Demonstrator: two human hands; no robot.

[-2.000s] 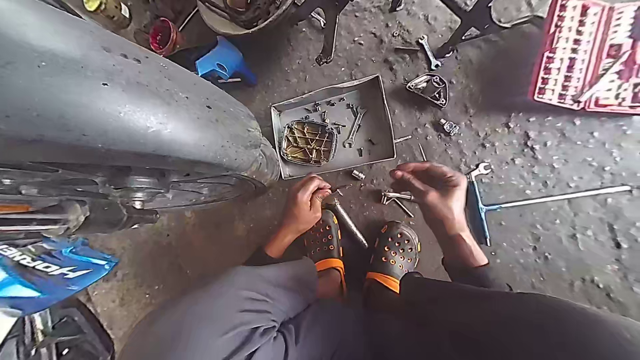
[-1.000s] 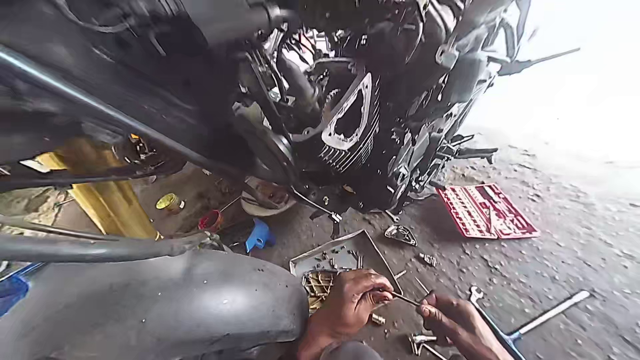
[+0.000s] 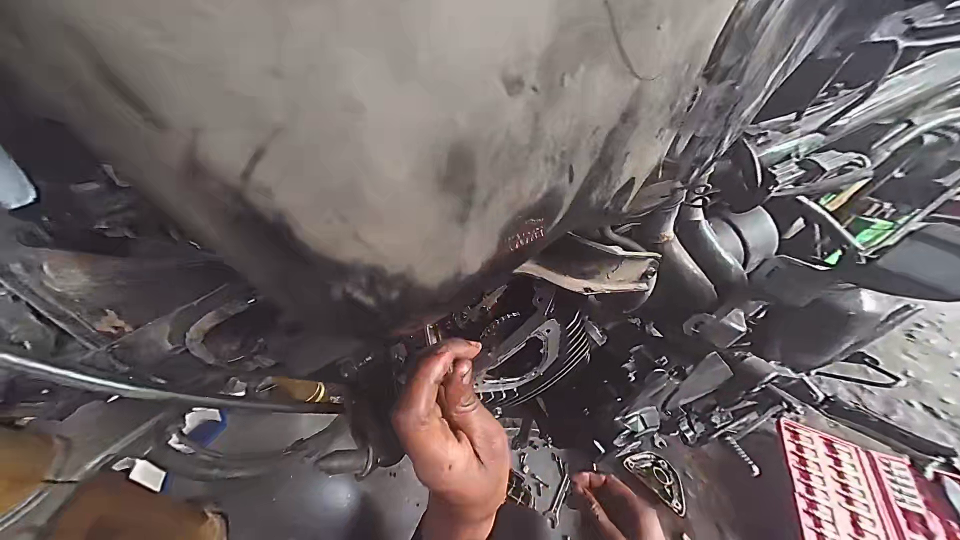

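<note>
My left hand (image 3: 457, 435) is raised in front of a motorcycle engine, thumb and fingertips pinched together near the finned cylinder (image 3: 525, 360); whether something small is between them cannot be told. Lower and to the right, my right hand (image 3: 619, 506) is partly cut off by the bottom edge, its fingers curled near a wrench (image 3: 559, 491). I cannot tell whether it holds anything. An oval metal engine cover (image 3: 660, 480) lies just right of that hand. The large, dirty grey fuel tank (image 3: 420, 135) fills the upper view.
A red socket set case (image 3: 862, 487) with several sockets lies at the lower right. Exhaust pipes (image 3: 694, 262) and other motorcycle parts stand at the right. A metal bar (image 3: 150, 390) crosses the left side. Small loose parts lie on the floor between the hands.
The view has swung up from the floor to the motorcycle. My left hand has risen toward the engine and is apart from my right hand. A second ago both hands were at a thin rod.
</note>
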